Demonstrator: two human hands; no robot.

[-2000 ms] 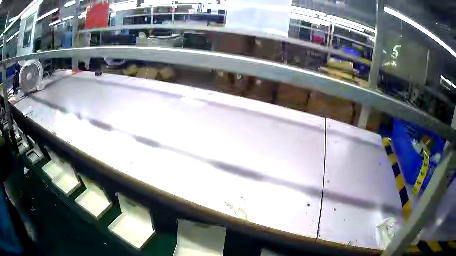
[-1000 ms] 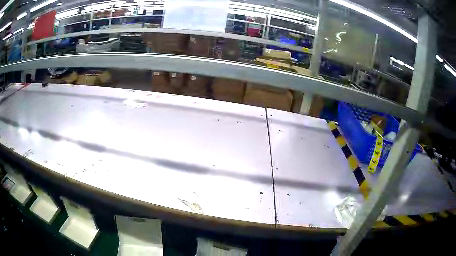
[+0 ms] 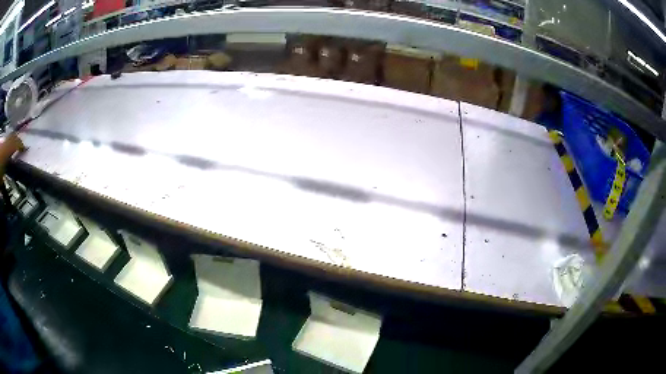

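Several white open cartons stand in a curved row on the dark green conveyor belt (image 3: 109, 314), along the white bench's near edge. Their lid flaps stand up on the bench side. The nearest are a carton (image 3: 226, 310) at lower middle and a carton (image 3: 339, 340) to its right. Part of another white carton (image 3: 252, 367) is cut off by the bottom edge. Neither of my hands is in view.
The long white bench (image 3: 277, 146) crosses the view under a grey metal frame (image 3: 307, 22). A blue basket (image 3: 599, 146), hazard tape (image 3: 577, 182) and crumpled white material (image 3: 569, 277) are at right. A fan (image 3: 20, 102) and another person's hand (image 3: 10, 146) are at far left.
The view has tilted down and turned back left. More of the cartons and belt shows. A partial white carton has appeared at the bottom edge, and a person's hand at far left.
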